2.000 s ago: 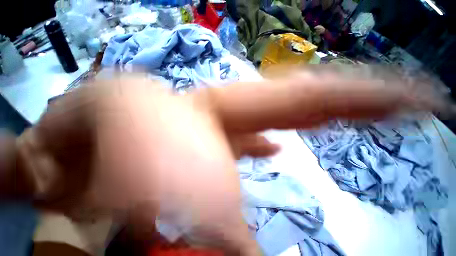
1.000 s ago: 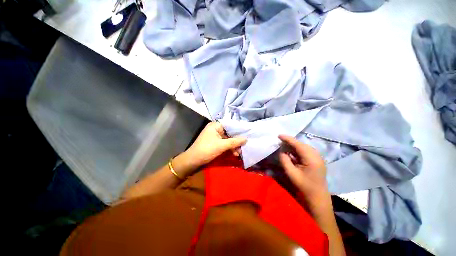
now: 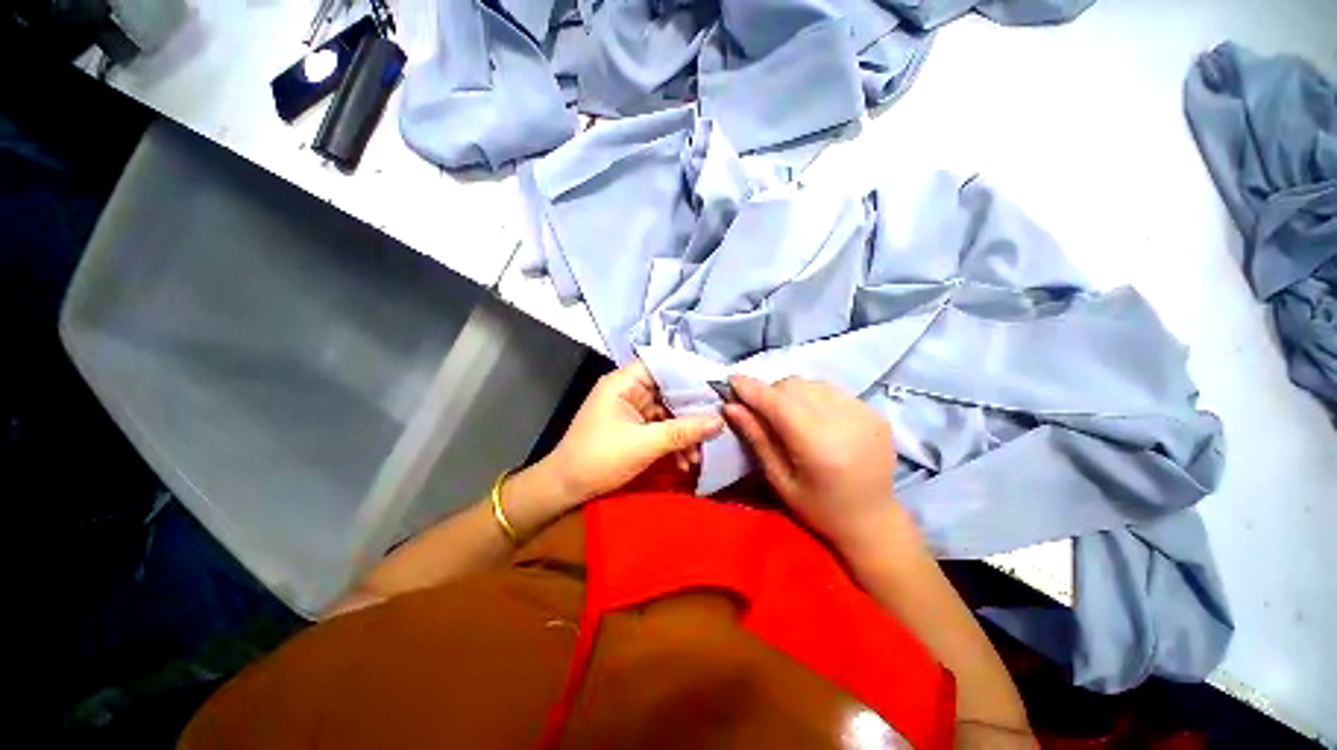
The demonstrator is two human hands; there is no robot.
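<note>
A light grey-blue garment (image 3: 1012, 352) lies spread and folded on the white table and over its front edge. My left hand (image 3: 623, 432) pinches a pointed cloth end of it between thumb and fingers, above the red apron. My right hand (image 3: 821, 447) is closed around a small dark tool (image 3: 722, 390), mostly hidden in the fingers. Its tip is at the cloth, just right of my left thumb. Whether the tip touches the cloth is unclear.
The white table (image 3: 1129, 147) holds more grey-blue cloth at the back (image 3: 777, 73) and a heap at the right (image 3: 1290, 220). A black case (image 3: 359, 100) lies at the upper left. A translucent grey bin (image 3: 279, 337) stands left, below the table edge.
My right hand has moved left and closer to my left hand, and the dark tool tip now shows at its fingertips. My left hand still holds the cloth. The view has shifted slightly.
</note>
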